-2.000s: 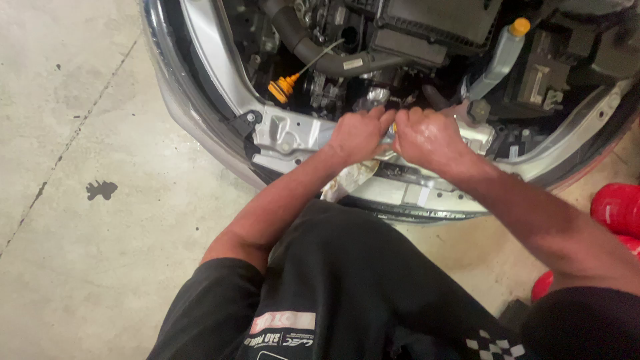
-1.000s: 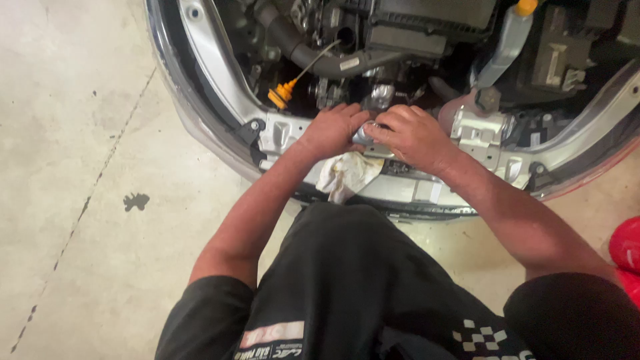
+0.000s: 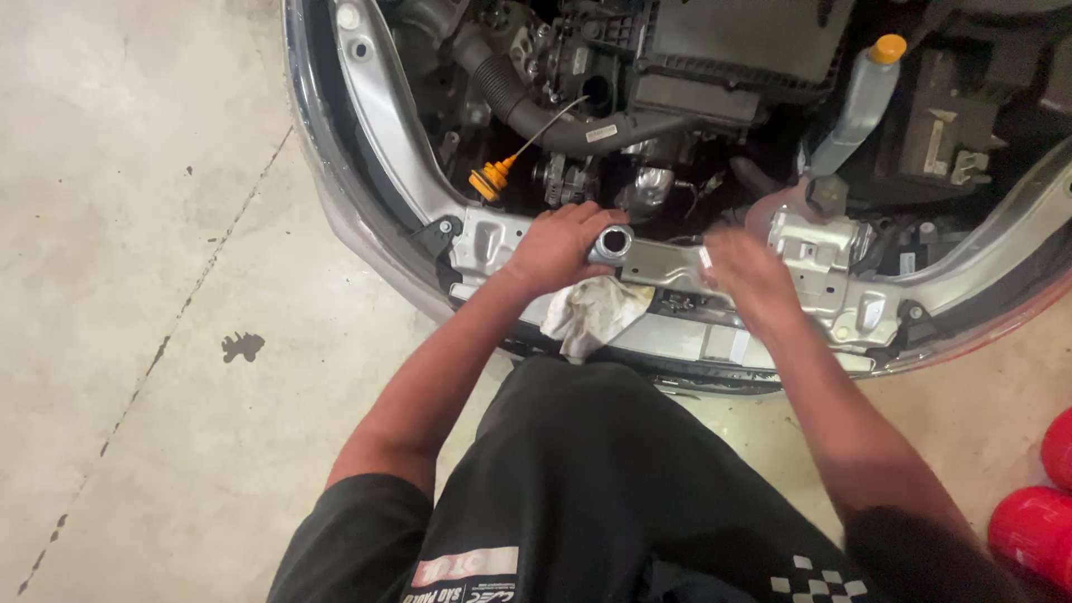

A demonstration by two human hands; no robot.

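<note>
My left hand [image 3: 563, 247] is closed around a grey bottle [image 3: 613, 244], whose round open mouth faces up over the car's front crossmember [image 3: 662, 262]. My right hand [image 3: 745, 272] is apart from it, further right over the crossmember, blurred, with something small and white at its fingertips that I cannot make out. A stained white rag [image 3: 595, 311] hangs over the front edge below my left hand. A yellow dipstick [image 3: 492, 177] leans out of the engine bay, its thin rod reaching toward a dark round opening. A grey bottle with an orange cap [image 3: 861, 105] stands tilted at the right.
The black air filter housing [image 3: 745, 42] and ribbed intake hose [image 3: 536, 117] fill the back of the engine bay. A battery [image 3: 946, 117] sits at the right. Red rounded containers [image 3: 1034, 528] stand on the floor at lower right. A dark stain marks the floor at left.
My hands were together on the crossmember; now my right hand has moved away to the right. The mouth of the bottle in my left hand has come into plain sight.
</note>
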